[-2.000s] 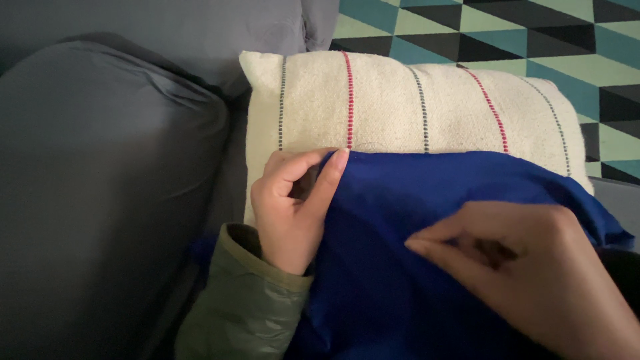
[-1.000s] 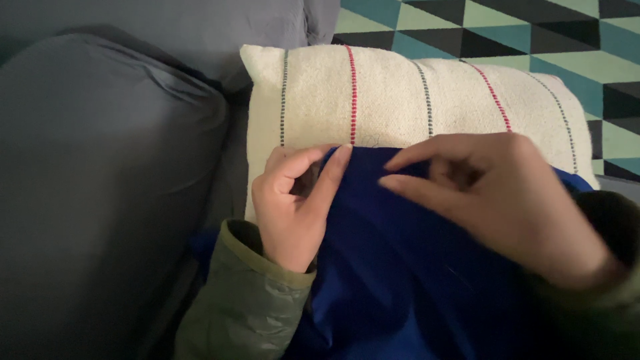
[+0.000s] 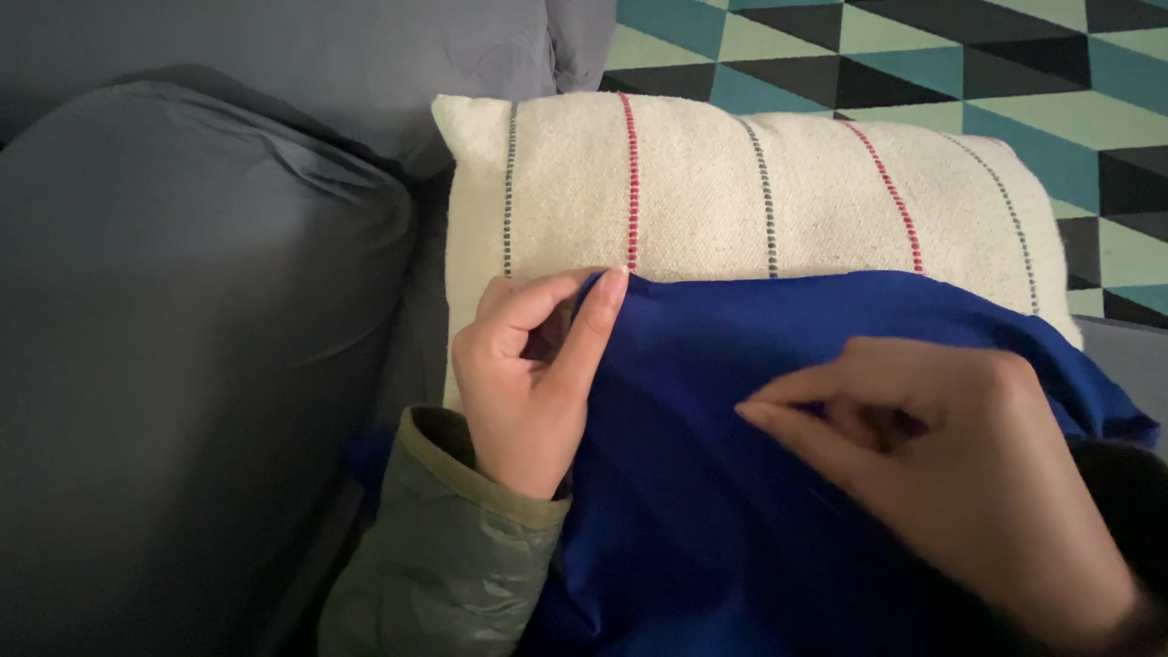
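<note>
A blue cloth [image 3: 693, 438] lies over the lower part of a cream woven cushion [image 3: 703, 192] with red and dark stitched stripes. At the cloth's upper left corner, my left hand [image 3: 538, 365] pinches the edge between thumb and forefinger. Over the right part of the cloth is my right hand [image 3: 922, 447], slightly blurred, its thumb and forefinger tips pressed together. Whether something very thin, such as a needle or thread, is between those fingertips cannot be made out. A short faint line shows on the cloth below my right hand's fingers.
Grey upholstered sofa cushions [image 3: 182, 347] fill the left side, with more grey fabric behind them. A rug [image 3: 912, 64] patterned in teal, black and pale green lies beyond the cream cushion. Grey upholstery [image 3: 1127, 360] also shows at the right edge.
My right hand moved up and left toward my left hand, its thumb and forefinger apart, and is now back to the right and lower with the fingertips together. My left hand keeps its pinch.
</note>
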